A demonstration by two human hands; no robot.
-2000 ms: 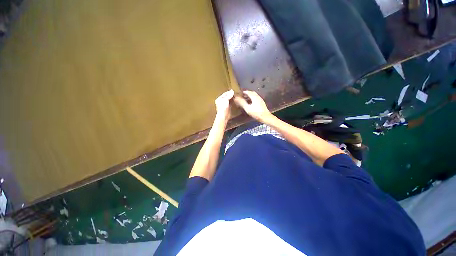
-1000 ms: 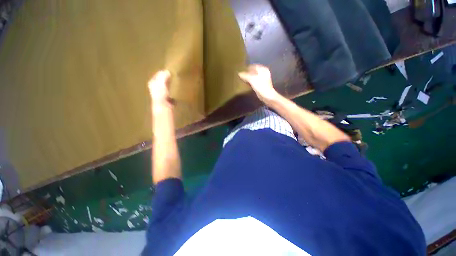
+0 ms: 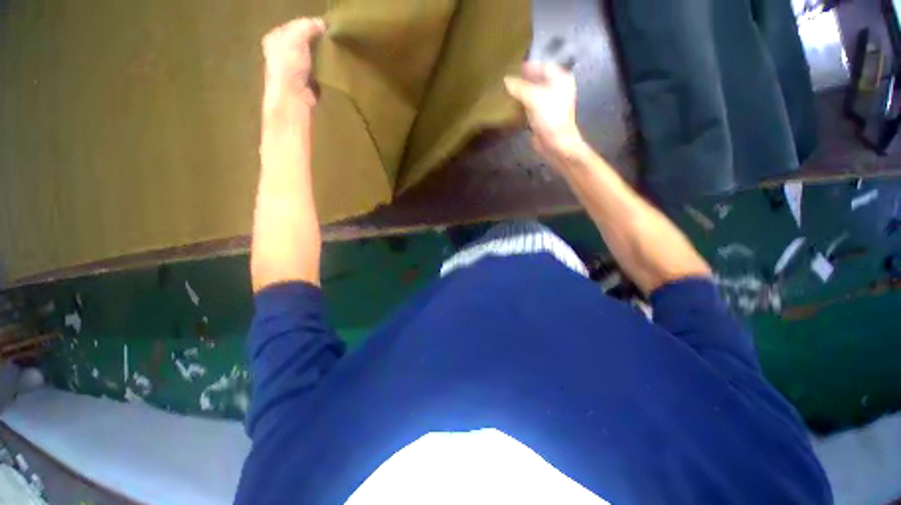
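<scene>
The mustard fabric (image 3: pixel 148 138) covers the left part of the dark cutting table. Its right end is raised in folds between my hands. My left hand (image 3: pixel 291 59) pinches a part of the cloth away from the near edge. My right hand (image 3: pixel 548 104) grips the fabric's right edge, over the bare brown table top (image 3: pixel 583 59). The fabric's near corner hangs in a fold by the table's front edge. The fingertips of both hands are partly hidden or blurred.
Folded dark green-grey fabric (image 3: pixel 692 108) lies on the table to the right. Dark tools (image 3: pixel 874 94) lie at the far right. White scraps (image 3: pixel 822 264) litter the green floor (image 3: pixel 395 296). Pale cloth (image 3: pixel 128 444) shows behind me.
My hands have moved apart and farther over the table, my left hand to the left. The mustard cloth between them has gone from a flat edge to a raised fold. The yellow stick is out of view.
</scene>
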